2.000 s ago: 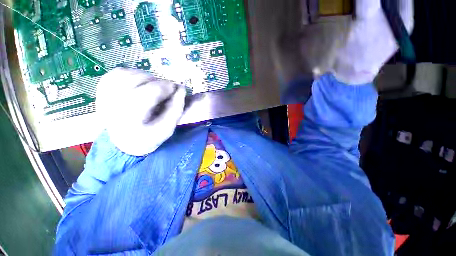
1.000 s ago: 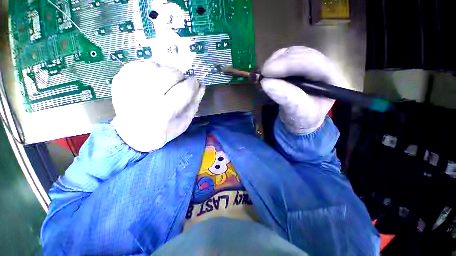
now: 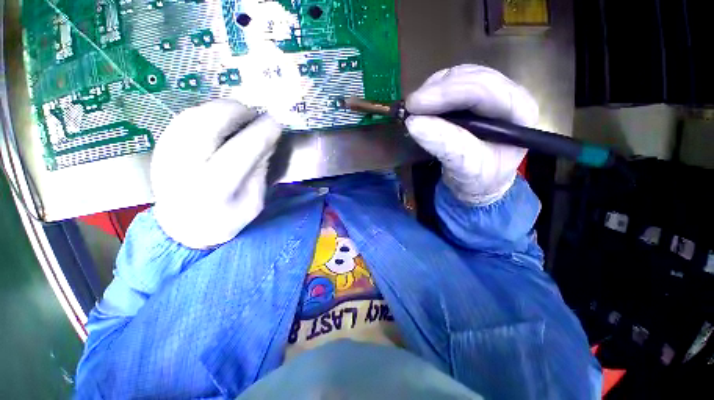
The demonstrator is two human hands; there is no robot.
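A large green printed circuit board (image 3: 117,129) lies on the steel bench, with strong glare over its middle. My right hand (image 3: 471,129), in a white glove, holds the black soldering iron (image 3: 521,139) like a pen. Its brassy tip is at a pad near the board's lower right; whether it touches cannot be told. My left hand (image 3: 215,176), in a white glove, is closed in front of the board's near edge. A thin pale strand of solder wire (image 3: 102,51) runs from the upper left to this hand; its end is hidden.
The steel bench top (image 3: 344,158) borders the board. A dark box with a yellow patch (image 3: 526,14) stands at the back right. Black slotted racks (image 3: 650,258) with small white labels are at the right. A green surface (image 3: 31,312) is at the left, beyond the bench edge.
My right hand came in from the back right with the iron, and its tip now sits over the board. My left hand moved right, then back left and slightly nearer my body.
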